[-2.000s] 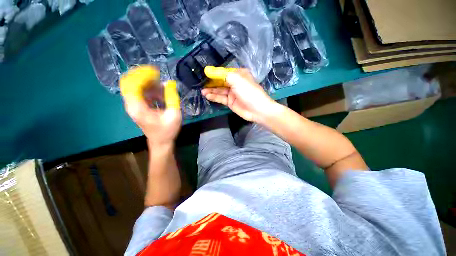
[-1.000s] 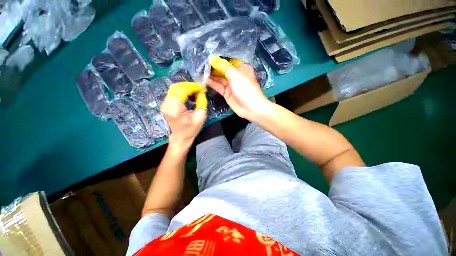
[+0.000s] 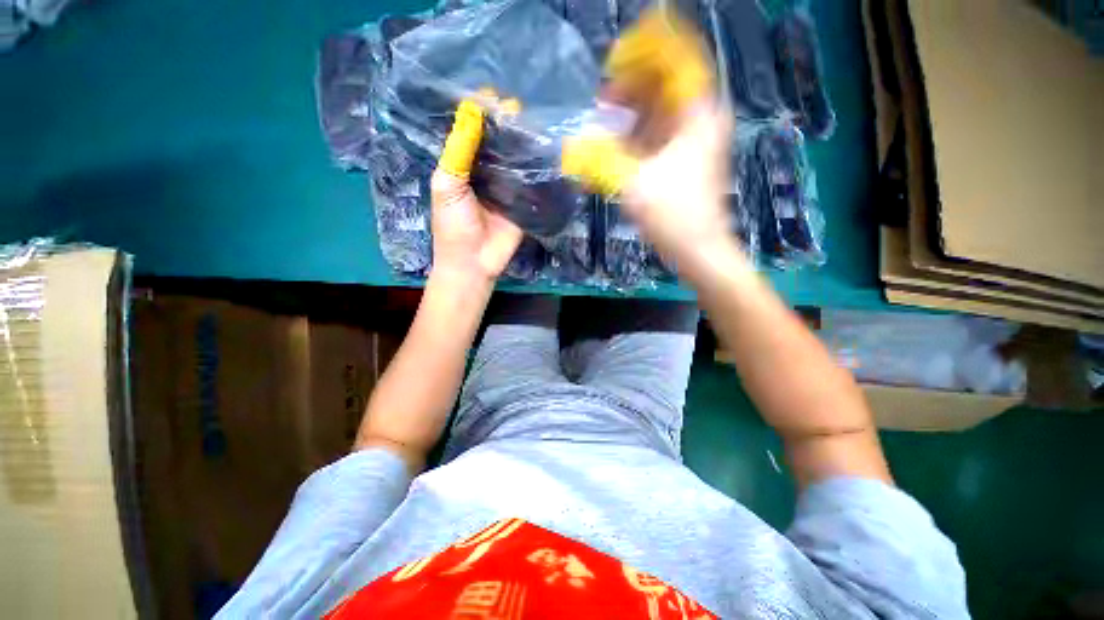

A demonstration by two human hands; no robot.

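Observation:
A black moulded part (image 3: 527, 194) lies inside a clear poly bag (image 3: 509, 61) in front of me, above the rows of bagged parts. My left hand (image 3: 470, 194), with yellow finger cots, grips the bagged part at its left side, thumb on top. My right hand (image 3: 660, 133) is blurred, just right of the bagged part, with thumb and fingers apart. I cannot tell whether it holds any film. Bagged parts (image 3: 787, 194) lie side by side on the blue-green mat behind and beside both hands.
The blue-green bench mat (image 3: 182, 145) runs to the left. Cardboard sheets (image 3: 1017, 133) are stacked at the right. An open carton (image 3: 932, 406) with clear film sits below the bench at right. A taped carton (image 3: 61, 424) stands at lower left. Whitish bags (image 3: 30, 18) show at the far left corner.
The view has turned. The black part now sits in the bag, held by my left hand. My right hand has moved right, away from my left hand.

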